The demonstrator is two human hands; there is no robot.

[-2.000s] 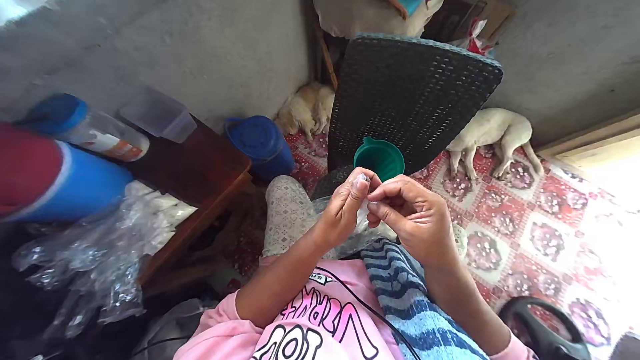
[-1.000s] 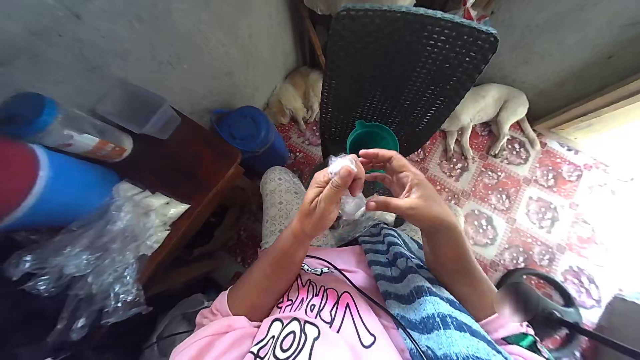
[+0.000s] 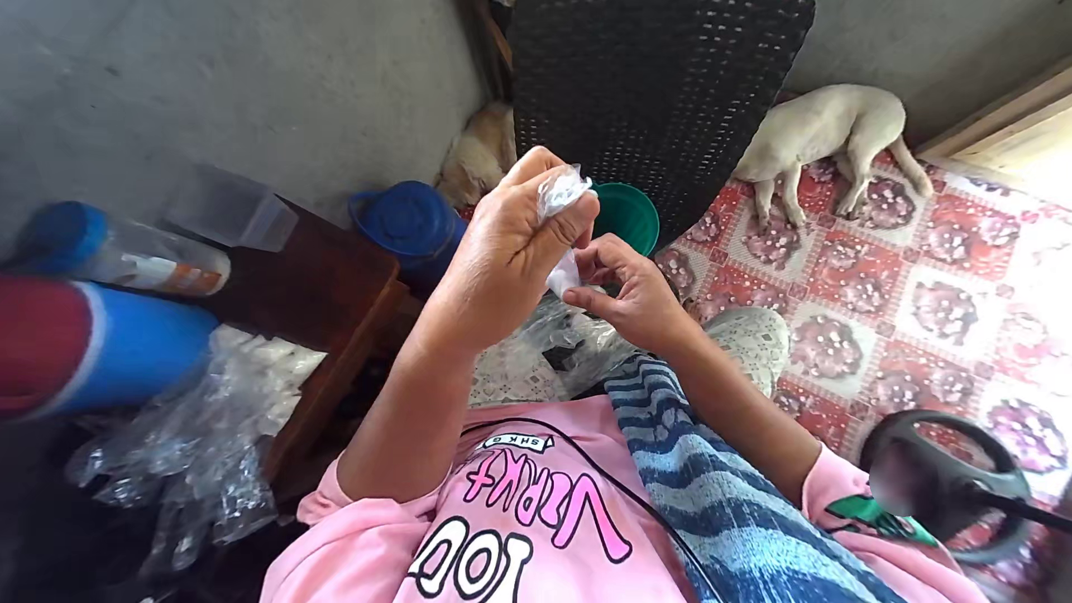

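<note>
My left hand [image 3: 511,239] is closed around a small clear plastic bag [image 3: 563,191], whose crumpled top pokes out above the thumb. Below that fist hangs the bag's white-looking lower part, and my right hand [image 3: 632,293] pinches it between thumb and fingers. Loose clear plastic [image 3: 569,335] lies across my lap beneath both hands, beside a blue striped cloth [image 3: 712,469]. Just behind the hands is a green plastic container [image 3: 628,216], partly hidden by them.
A dark woven chair back [image 3: 636,92] rises ahead. One dog [image 3: 829,134] lies on the patterned floor at right, another [image 3: 481,155] by the wall. At left, a wooden table [image 3: 310,285] holds a clear jar [image 3: 159,260], a plastic box [image 3: 234,205] and plastic bags [image 3: 218,419]; a blue bucket [image 3: 410,222] stands behind.
My left hand has turned and risen, its back now showing around the bag. My right hand has closed from spread fingers into a pinch on the lower part.
</note>
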